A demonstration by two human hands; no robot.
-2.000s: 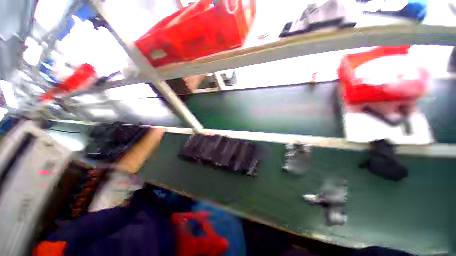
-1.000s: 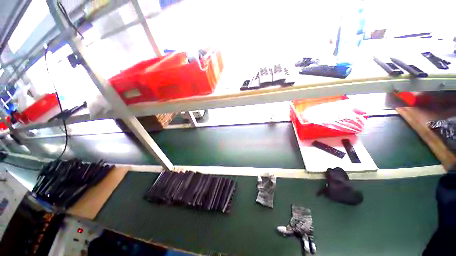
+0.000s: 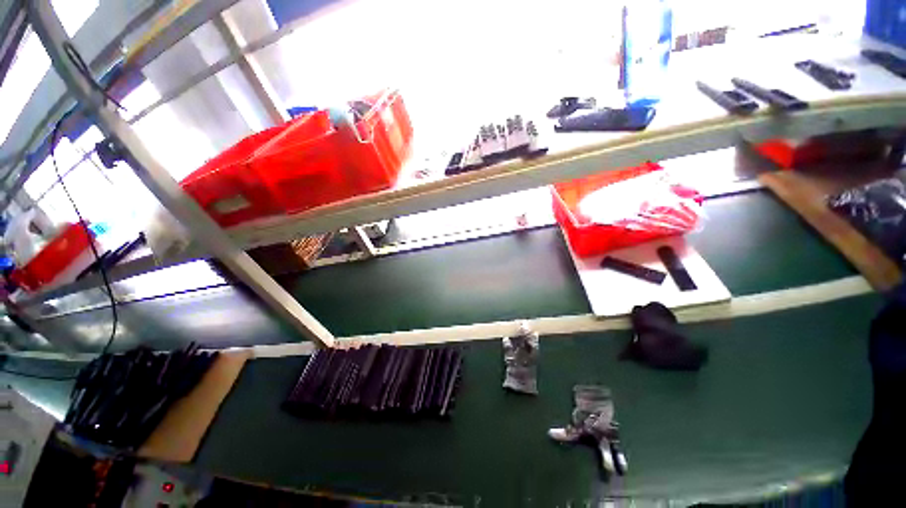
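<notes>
No hand of mine shows. Nearest in front, black plastic housings lie side by side in a tight row on the green bench. Two limp grey mottled gloves lie to their right, one smaller-looking glove and one with pale fingertips. A soft black lump, maybe a pouch or cap, lies farther right. Two short black bars lie on a white board by a small red bin holding clear plastic.
More housings lie heaped on brown cardboard at the left. Above are a shelf edge, large red bins and sample parts. A slanted post stands left. A dark shape, unclear, fills the right edge.
The view has swung right and steadied. The shelf samples and right-hand cardboard came into view, and the person in the navy and orange jacket at the bottom left is gone from view. Bench items look unmoved.
</notes>
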